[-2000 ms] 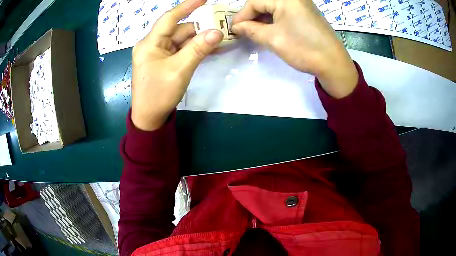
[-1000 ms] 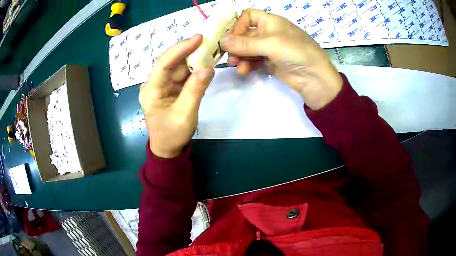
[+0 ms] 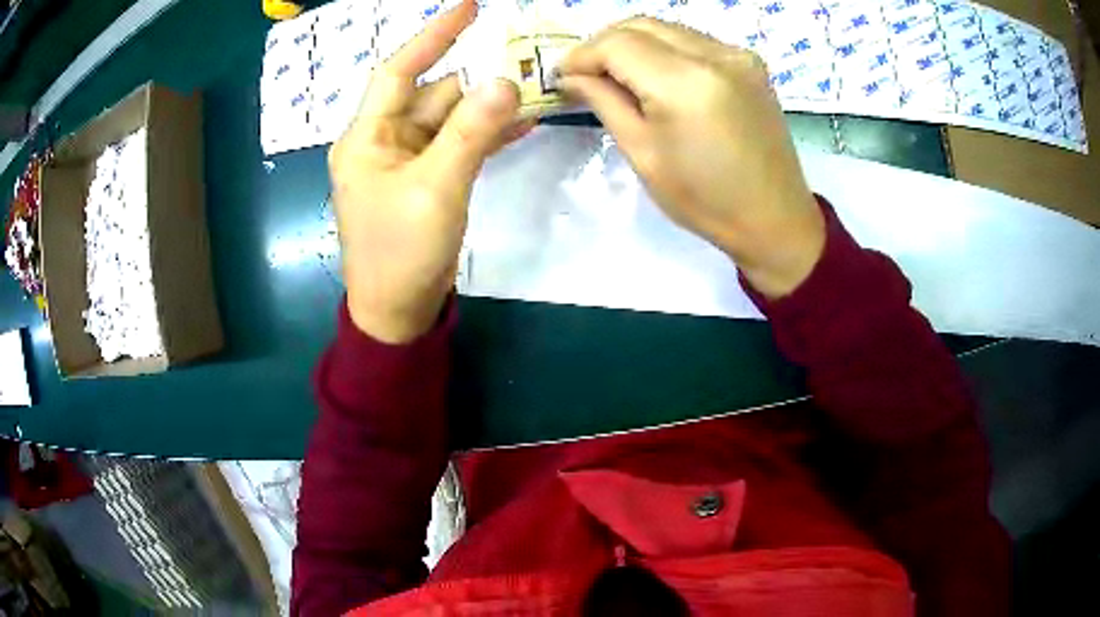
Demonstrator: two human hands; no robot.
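A cream plastic housing (image 3: 521, 58) with a small dark opening is held up near the top of the view. My left hand (image 3: 416, 169) grips its left side between thumb and fingers. My right hand (image 3: 694, 139) pinches at its right side, thumb and forefinger on a small dark insert (image 3: 549, 70) by the opening. The fingertips hide part of it. Below the hands lies a glossy white release liner (image 3: 603, 241); behind them is the adhesive sheet (image 3: 844, 54) with blue print.
An open cardboard box (image 3: 181, 229) with small white pieces stands at left, red wires (image 3: 24, 229) beyond it. A screwdriver end (image 3: 281, 9) shows at the top edge. Brown cardboard (image 3: 1025, 175) lies at right. Bins (image 3: 151, 530) are below left.
The housing has turned from a tilted pose so its opening faces me. The view has shifted, so the box and screwdriver appear higher. Both hands still hold the housing.
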